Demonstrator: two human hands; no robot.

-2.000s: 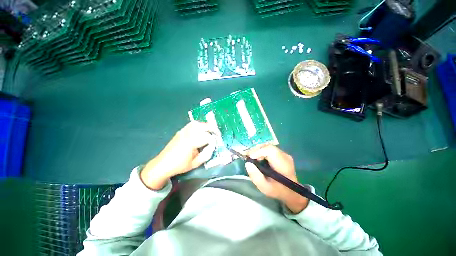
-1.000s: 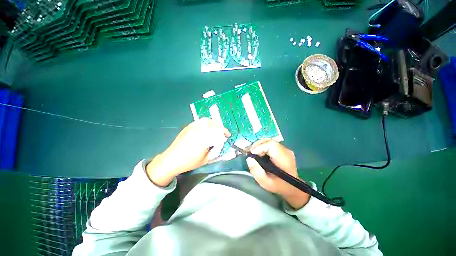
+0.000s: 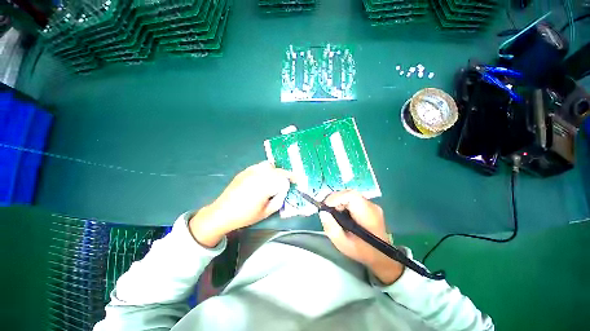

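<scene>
A green circuit board (image 3: 320,158) with two pale slots lies solder side up and tilted on a pale backing plate (image 3: 289,130), whose edges show. My right hand (image 3: 354,223) holds the black soldering iron (image 3: 382,244) like a pen, its tip at the board's lower left part. My left hand (image 3: 249,197) is closed at the board's left edge, fingertips close to the iron tip. A thin solder wire (image 3: 129,169) trails across the bench from the left towards my left hand. What exactly the left fingertips pinch is hidden.
A populated board (image 3: 318,72) lies beyond the work. Stacked boards (image 3: 174,29) stand at the far side. A round pot (image 3: 433,111), small white parts (image 3: 420,71), a black tray (image 3: 480,132) and the soldering station (image 3: 550,145) are right. Blue bins (image 3: 22,149) and a board rack (image 3: 81,271) are left.
The camera view has shifted, so the bench things sit further right. The solder wire, not seen in the earliest frame, trails at the left. The iron tip stays at the board's lower part.
</scene>
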